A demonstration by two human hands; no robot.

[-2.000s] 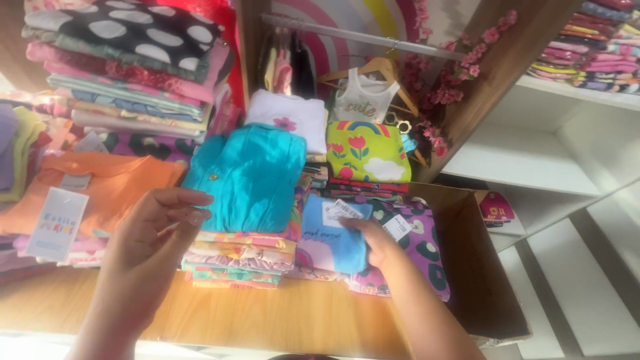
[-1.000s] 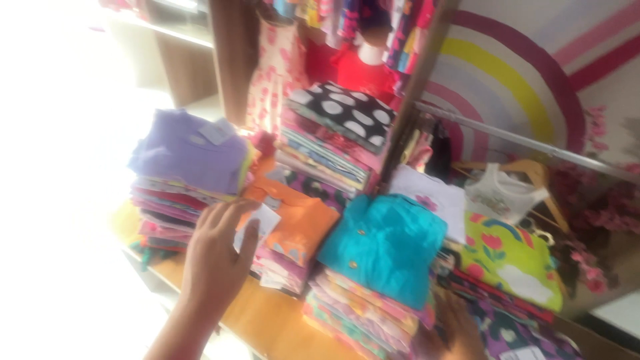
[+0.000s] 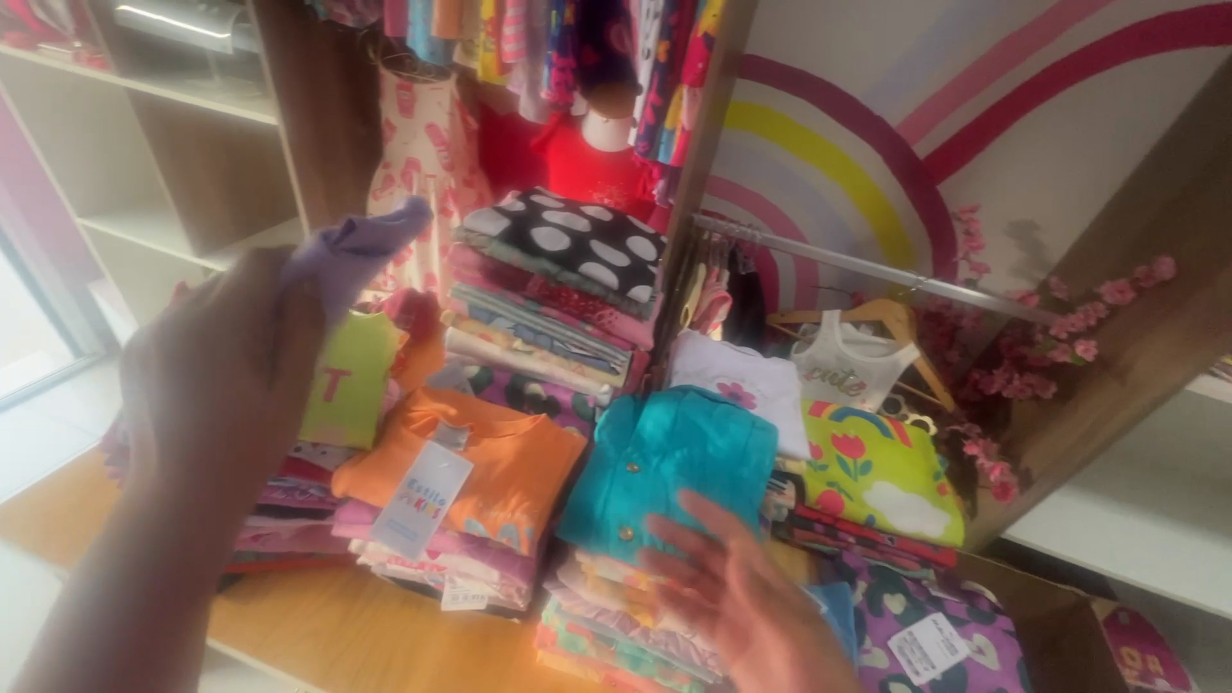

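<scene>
My left hand [image 3: 217, 356] is raised at the left, shut on a purple garment [image 3: 351, 245] lifted above the left stack. Beneath it shows a yellow-green garment [image 3: 351, 385] with a pink letter. My right hand [image 3: 736, 597], blurred, has its fingers apart and holds nothing; it is in front of a stack topped by a folded teal garment [image 3: 674, 462] with buttons. Between the hands lies a folded orange garment [image 3: 481, 462] with a paper tag [image 3: 422, 500]. A blue garment [image 3: 835, 616] is partly hidden behind my right hand.
Behind stands a tall stack topped by black polka-dot fabric [image 3: 568, 241]. A metal rail [image 3: 866, 265] crosses behind a white tank top [image 3: 852, 361] on a hanger. At right are a green printed garment [image 3: 876, 472], a purple printed garment [image 3: 938, 626] and a cardboard box [image 3: 1054, 616].
The purple garment lay on top of the left stack one second ago; now my left hand holds it up. My right hand has let go of the blue garment it held two seconds ago.
</scene>
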